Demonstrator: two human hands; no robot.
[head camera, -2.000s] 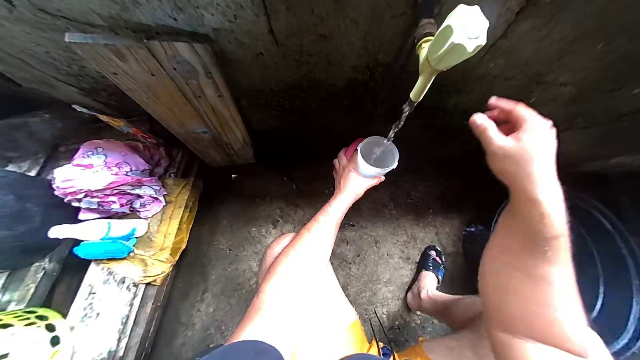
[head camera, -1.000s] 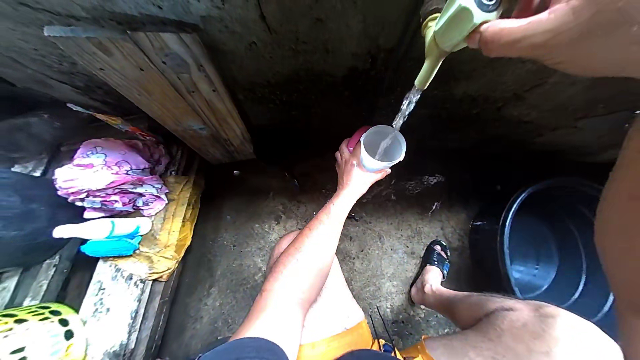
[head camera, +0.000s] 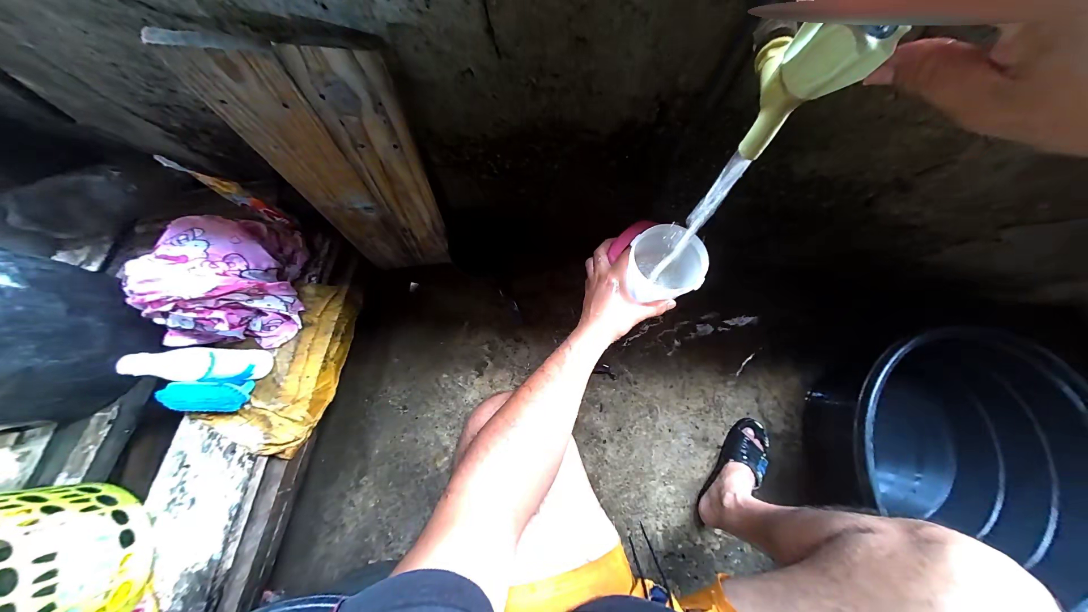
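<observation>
My left hand (head camera: 614, 293) is closed round a translucent white plastic container (head camera: 671, 270), and a pink lid or rim (head camera: 627, 239) shows beside its fingers. A stream of water (head camera: 716, 197) runs from the spout of a pale yellow-green plastic faucet (head camera: 786, 81) into the open container. At the upper right, my right hand (head camera: 977, 81) is at the faucet's handle side, its fingertips close to the faucet body. The frame's edge cuts this hand off, so whether it grips the handle cannot be told.
A large black tub (head camera: 1003, 442) stands at the right. Wooden boards (head camera: 331, 144) lean on the wall. At left are pink patterned cloth (head camera: 212, 280), a white bottle (head camera: 195, 364), a blue brush (head camera: 204, 395), yellow plastic sheeting (head camera: 310, 365) and a yellow-green basket (head camera: 72, 497). A sandaled foot (head camera: 738, 467) is on wet concrete.
My right hand has moved from the open air at the right up to the faucet. The water stream has grown thicker. The left hand keeps the container under the spout.
</observation>
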